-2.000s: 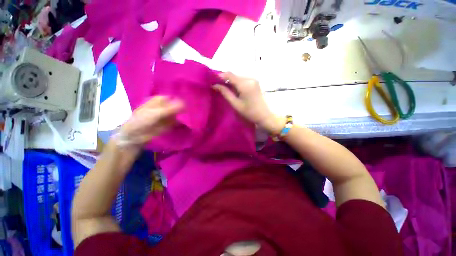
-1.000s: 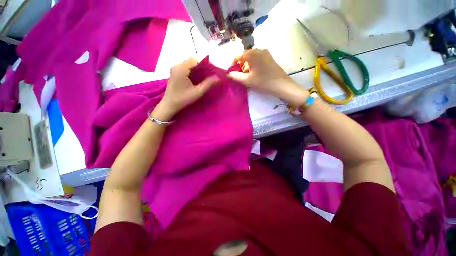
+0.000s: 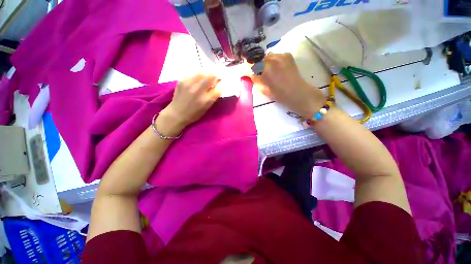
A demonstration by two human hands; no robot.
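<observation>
A magenta garment panel [image 3: 206, 154] spreads over the table edge and down to the lap. Its upper edge lies under the bright light near the presser foot and needle [image 3: 235, 61]. My left hand [image 3: 196, 98] has its fingertips on the cloth left of the needle, at the upper edge. My right hand [image 3: 281, 80] is just right of the presser foot, fingertips at the cloth's upper right corner. Glare hides the exact edge and the fingertips. The white sewing machine [image 3: 330, 13] with blue lettering stands behind.
Scissors with a yellow and a green handle [image 3: 369, 87] lie right of my right hand. More magenta cloth [image 3: 72, 56] covers the table at left. A blue basket [image 3: 44, 242] is at lower left. Magenta and white pieces [image 3: 408, 175] hang below the table's right edge.
Both hands moved from the table front to the needle area with the cloth. Over the last second the cloth's upper edge was laid flatter by the presser foot. The view shifted too.
</observation>
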